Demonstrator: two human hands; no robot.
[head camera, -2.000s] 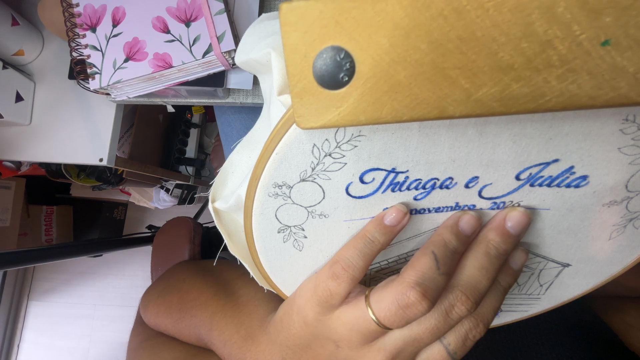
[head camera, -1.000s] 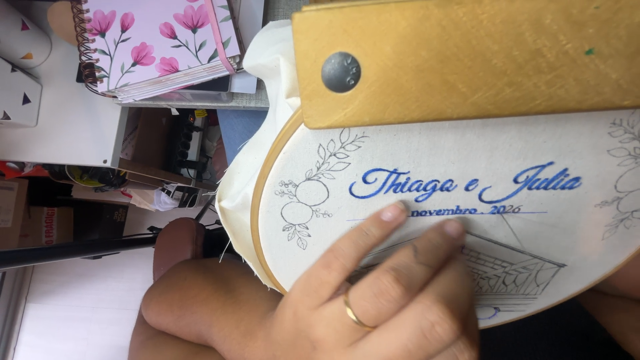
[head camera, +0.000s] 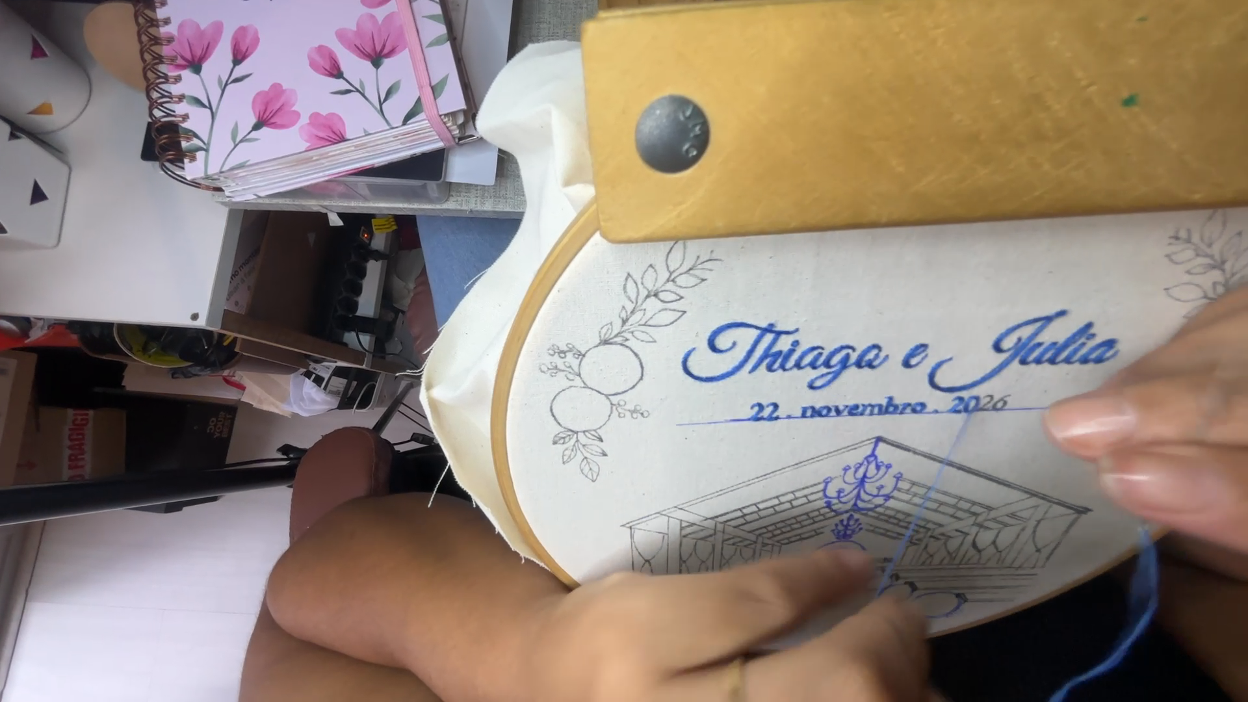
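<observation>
White fabric with blue embroidered lettering and a pencil-like drawing of a building and flowers is stretched in a wooden embroidery hoop. My left hand, wearing a ring and slightly blurred, lies over the hoop's lower part. A thin blue thread runs from the date line down to its fingers, which seem to pinch it. At the right edge my right hand is over the fabric, fingertips together; whether it holds a needle cannot be seen. Blue thread hangs below it.
A gold-coloured flat bar with a dark rivet crosses above the hoop. A floral spiral notebook lies on a desk at upper left. Below are a power strip, cardboard boxes and my bent leg.
My left hand has moved down off the lettering, uncovering the date and more of the drawing. My right hand has come in over the fabric from the right. A thread now runs to my left fingers.
</observation>
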